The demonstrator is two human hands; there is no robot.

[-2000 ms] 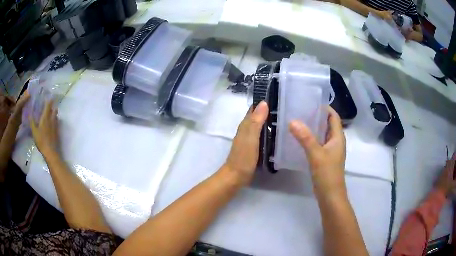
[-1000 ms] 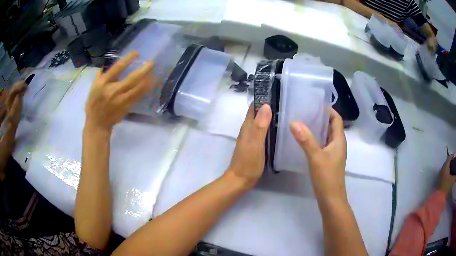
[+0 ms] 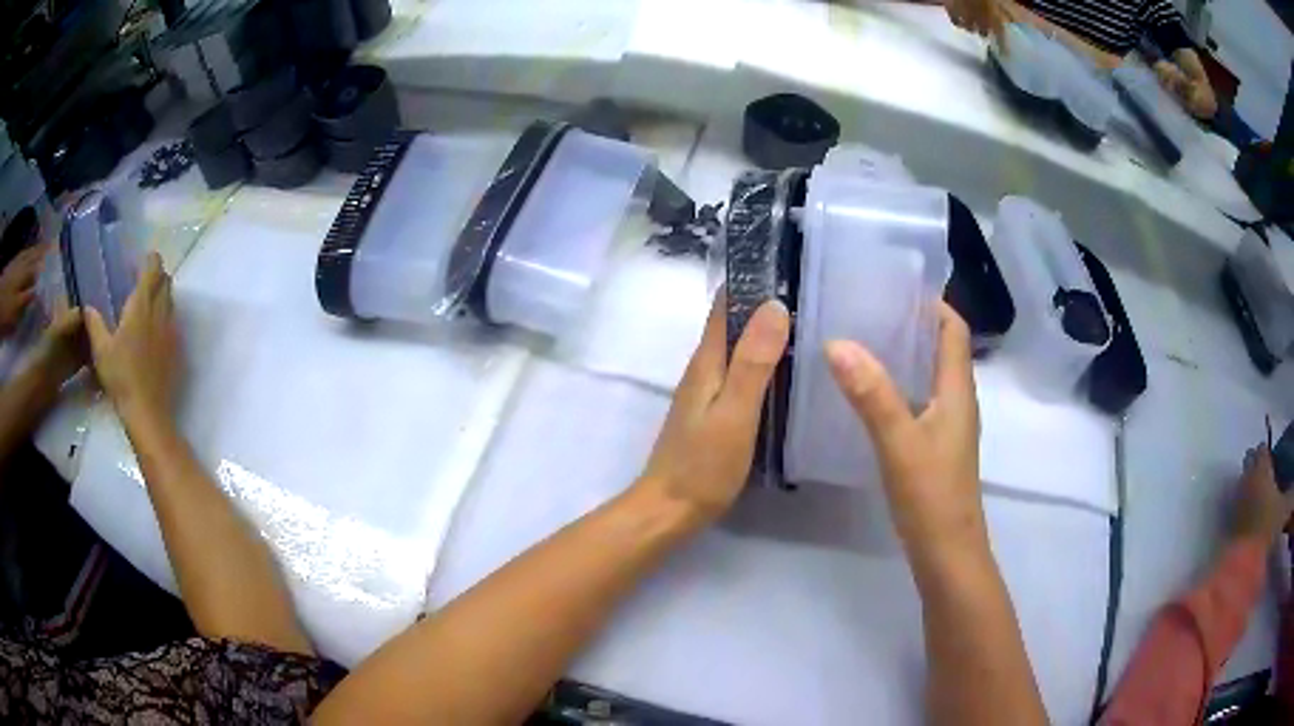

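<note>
A translucent tank point(image 3: 869, 341) with a black base point(image 3: 758, 255) on its left side is held upright on edge over the white foam. My left hand point(image 3: 717, 404) presses on the black base from the left, thumb on its edge. My right hand point(image 3: 915, 426) grips the tank from the right, thumb on its face and fingers at its far side. The black base's upper part looks wrapped in shiny clear film. The lower edge of the base is partly hidden by my left hand.
Two tank units point(image 3: 568, 234) lie at left. Small black parts point(image 3: 686, 224), a black cup point(image 3: 789, 132) and another tank point(image 3: 1043, 284) with a black cover lie beyond. Black cups point(image 3: 277, 128) are stacked far left. Another person's hands point(image 3: 135, 333) hold a unit at left.
The neighbour's hand reached to the units at left and withdrew; the upper unit there is gone, and that person now holds a unit. The black base sits closer against my tank.
</note>
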